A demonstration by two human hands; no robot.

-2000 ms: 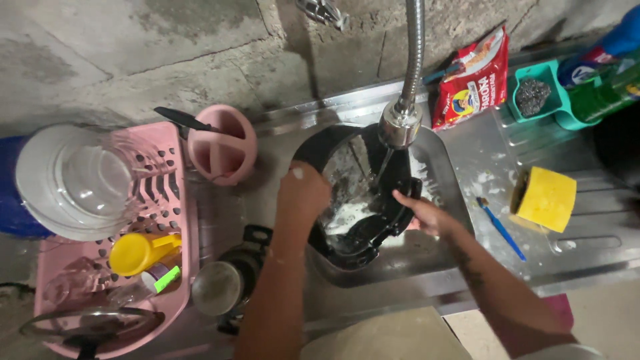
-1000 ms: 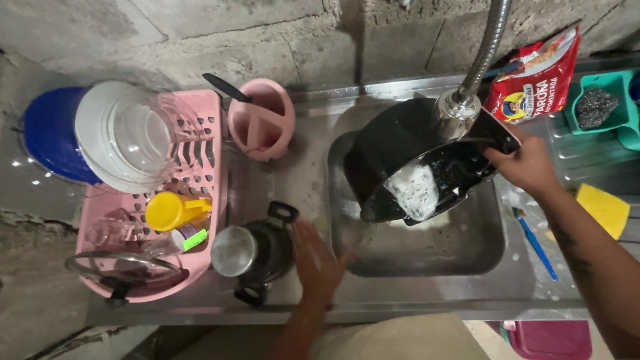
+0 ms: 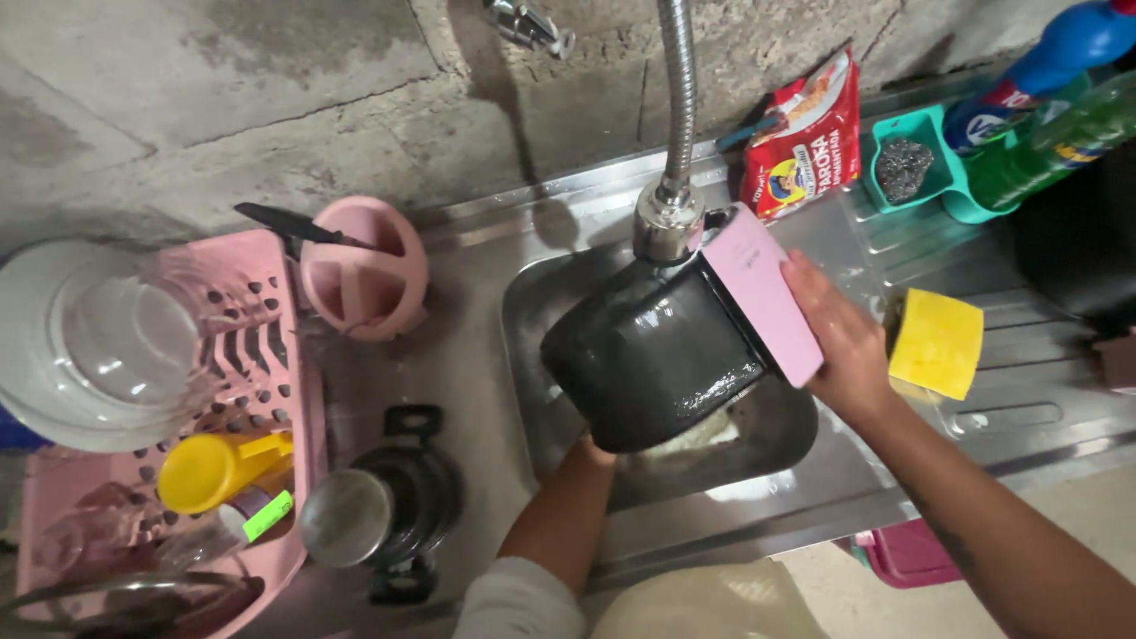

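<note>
A black basket with a pink front panel (image 3: 763,293), which looks like an air fryer basket (image 3: 657,355), is tilted over the steel sink basin (image 3: 524,355) under the flexible metal faucet (image 3: 670,209). My right hand (image 3: 834,337) grips it at the pink panel, fingers on the panel's outer face. My left hand is hidden beneath the basket; only the wrist (image 3: 596,453) shows, so what its fingers do cannot be seen. Some whitish suds (image 3: 701,437) lie in the basin below.
Left stand a pink dish rack (image 3: 297,444) with containers, a pink utensil holder (image 3: 364,266) with a black-handled knife, and a black pot (image 3: 422,506). To the right are a yellow sponge (image 3: 936,344), a red food packet (image 3: 803,138), a teal caddy (image 3: 954,177) with steel wool, and bottles.
The basket has been turned so its pink panel faces up. My left hand, beside the black pot one second ago, has moved to the right, under the basket.
</note>
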